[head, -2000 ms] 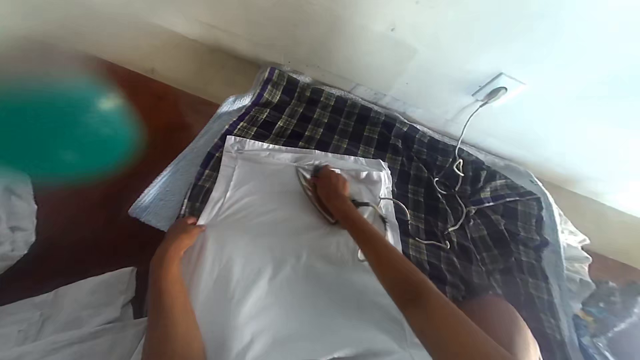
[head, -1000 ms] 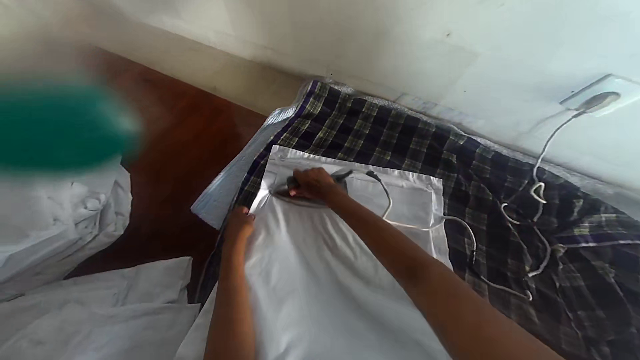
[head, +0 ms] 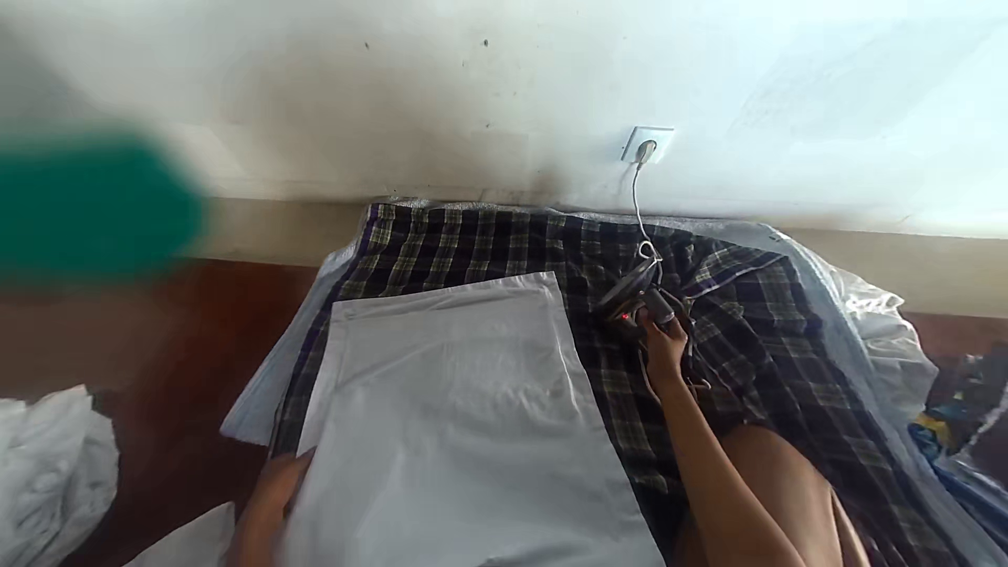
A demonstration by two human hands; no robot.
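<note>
A white cloth (head: 465, 394), seemingly a garment or cover, lies flat on a dark plaid blanket (head: 472, 244). My right hand (head: 663, 339) grips the handle of an electric iron (head: 630, 291), tilted up on the plaid beyond the cloth's right edge, with a small red light showing. Its white cord (head: 636, 205) runs to a wall socket (head: 647, 145). My left hand (head: 285, 476) is at the cloth's left edge; its fingers are partly hidden by the fabric, so its hold cannot be made out.
White fabric lies heaped on the reddish floor at the left (head: 55, 472), and more white fabric (head: 882, 323) is bunched at the right. A pale wall (head: 394, 102) borders the blanket. A blurred green shape (head: 94, 205) covers part of the upper left. My bent knee (head: 772, 465) rests at the lower right.
My right hand has moved the iron off the white cloth, to the right onto the plaid blanket. Earlier the iron was on the cloth's upper part. The view has shifted.
</note>
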